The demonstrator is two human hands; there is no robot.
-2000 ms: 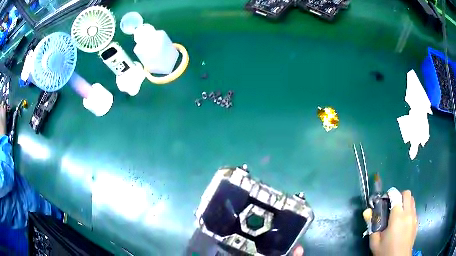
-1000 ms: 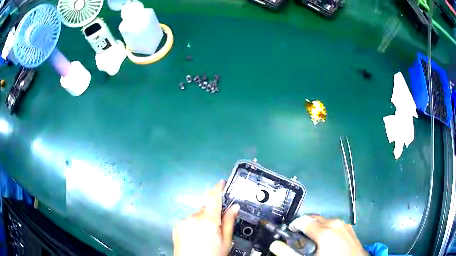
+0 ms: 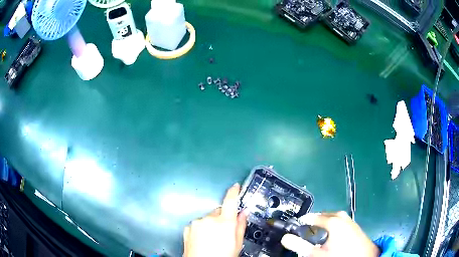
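Observation:
The camera housing (image 3: pixel 279 188) lies open side up near the bottom centre, with circuit board parts and a round dark opening showing inside. Its lower part is cut off by the picture's edge. My left hand (image 3: pixel 216 231) holds its left side. My right hand (image 3: pixel 337 236), with white coverings on fingertips, is closed around the dark air blow gun (image 3: pixel 313 234). The gun's nozzle points left over the housing's lower part; whether it touches cannot be told. The silver tweezers (image 3: pixel 350 185) lie on the green mat just above my right hand.
Small dark parts (image 3: pixel 225 88) lie mid-bench. An amber film clump (image 3: pixel 326 127), white pieces (image 3: pixel 400 143) and a blue bin (image 3: pixel 430 118) are at right. Fans (image 3: pixel 59 17) and a white bottle (image 3: pixel 166 25) stand upper left. Black units (image 3: pixel 347 21) lie at the far edge.
The housing, earlier with its camouflage outside up, now shows its inside. My left hand has come onto it. My right hand has brought the blow gun over it; the tweezers now lie on the mat.

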